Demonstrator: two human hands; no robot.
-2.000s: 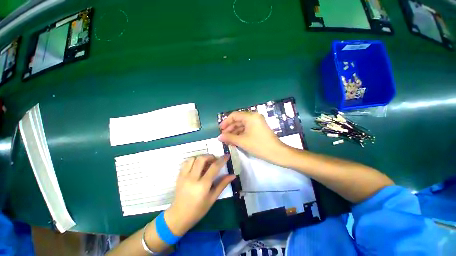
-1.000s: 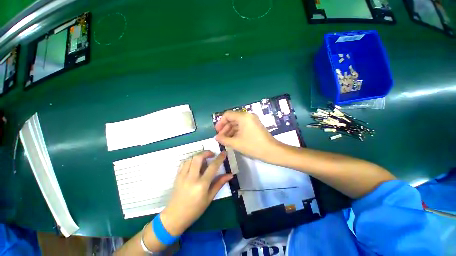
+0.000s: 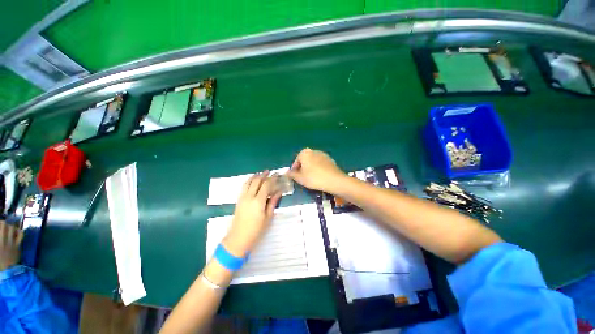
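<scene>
The opened tablet unit (image 3: 375, 251) lies in front of me, its circuit board end at the top partly under my right forearm. The lined adhesive sheet (image 3: 271, 244) lies left of it. A smaller white liner sheet (image 3: 225, 190) lies above that. My left hand (image 3: 258, 205), with a blue wrist strap, is at the smaller sheet's right end, fingertips on a small pale piece (image 3: 282, 185). My right hand (image 3: 312, 171) pinches at the piece's right edge, above the tablet's top left corner. Whether a thin strip is between the right fingertips cannot be told.
A blue bin (image 3: 470, 140) with small tan pieces stands right, above a pile of leaded parts (image 3: 462, 199). Long liner strips (image 3: 125, 235) and a red bin (image 3: 61, 166) are left. Other tablets (image 3: 175, 107) lie along the back. Another person's hand (image 3: 9, 245) is far left.
The view has shifted, showing more of the left side and back. Both hands have moved from the tablet's left edge up to the smaller liner sheet's right end.
</scene>
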